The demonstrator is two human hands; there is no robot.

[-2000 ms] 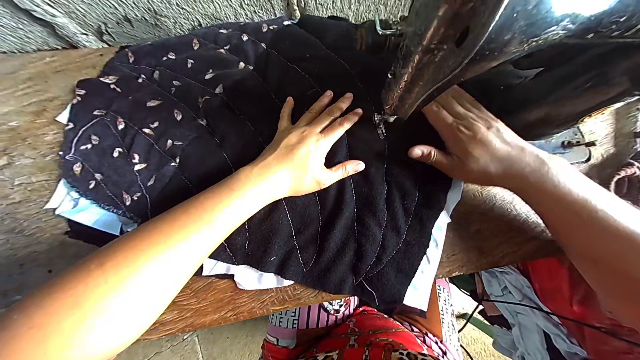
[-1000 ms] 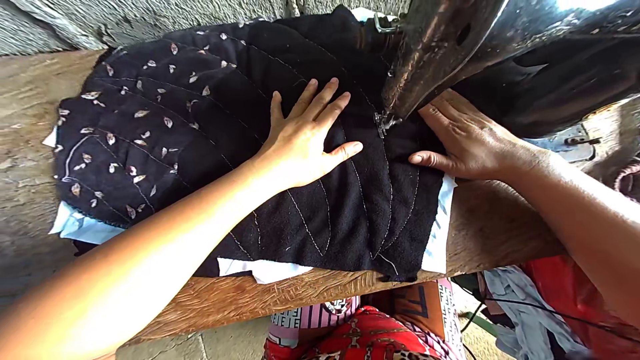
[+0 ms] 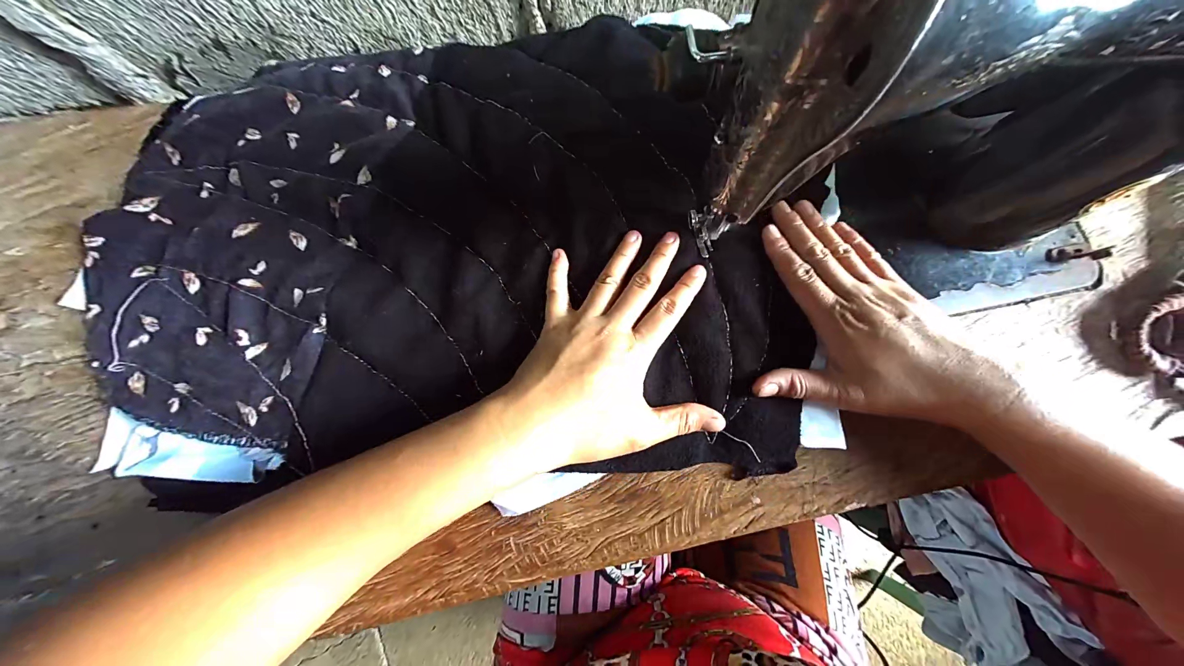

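Note:
Black layered fabric (image 3: 416,250) with curved stitch lines and a leaf-print section at its left lies under the presser foot (image 3: 705,229) of an old sewing machine (image 3: 814,102). My left hand (image 3: 610,370) rests flat on the cloth, fingers spread, left of and nearer me than the foot. Just right of the foot, my right hand (image 3: 860,324) lies palm down across the fabric's right edge, thumb pointing left. White backing cloth (image 3: 185,450) shows beneath the lower left edge. A loose thread end (image 3: 745,446) lies near my left thumb.
The wooden table (image 3: 555,536) carries the work, its front edge before my lap. A rough wall (image 3: 370,28) runs along the back. The machine's metal bed plate (image 3: 1008,273) is at the right. Below right are a cable (image 3: 1008,553), crumpled grey cloth (image 3: 990,573) and red material (image 3: 1045,518).
The fabric has shifted and turned under the presser foot, its lower right corner moving left relative to the foot. My left hand has moved toward me along with the cloth. Both palms remain down.

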